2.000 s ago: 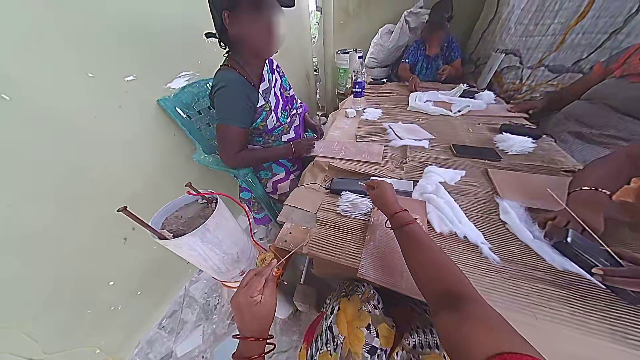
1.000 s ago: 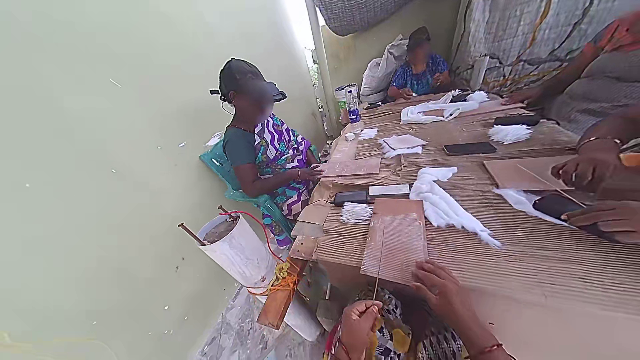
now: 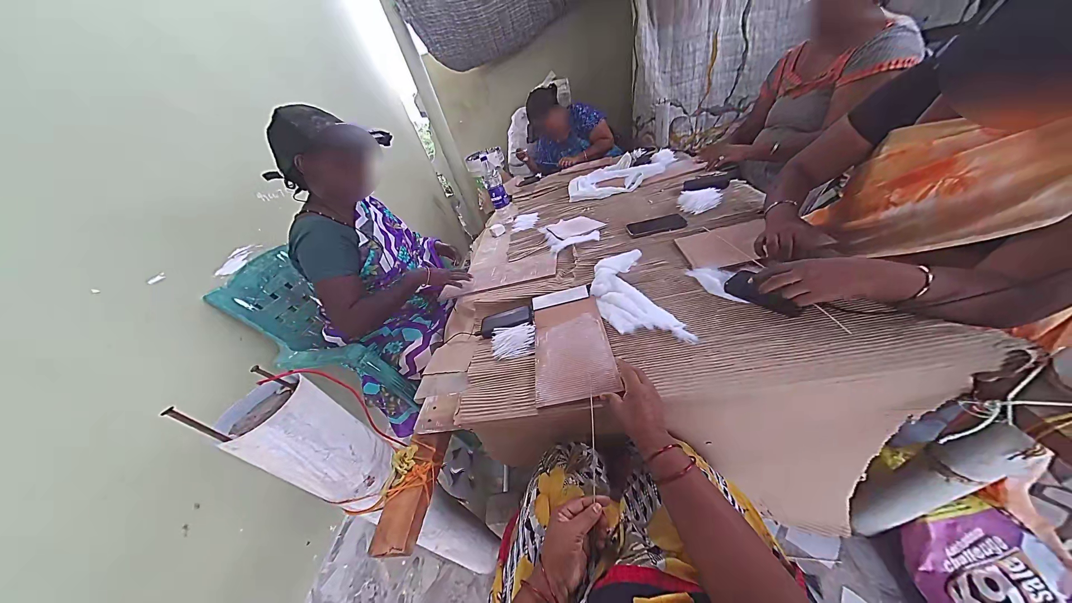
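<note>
My left hand, low over my lap, pinches the lower end of a thin stick. The stick runs up to the near edge of a reddish-brown flat board on the corrugated cardboard. My right hand touches that board's near right corner; whether its fingers also hold the stick's upper part cannot be told. Just beyond the board lies a small white block. To its left are a black box-like object and a bundle of white wicks. White cotton lies to the right.
A person sits at the left, another at the far end, and co-workers' hands work at the right. A bottle and a phone-like black slab stand or lie farther back. A white bucket-like container is left of the table.
My left hand was at the table's left corner two seconds ago and is now over my lap. My right hand has moved from the board's far end to its near right corner. The view has shifted.
</note>
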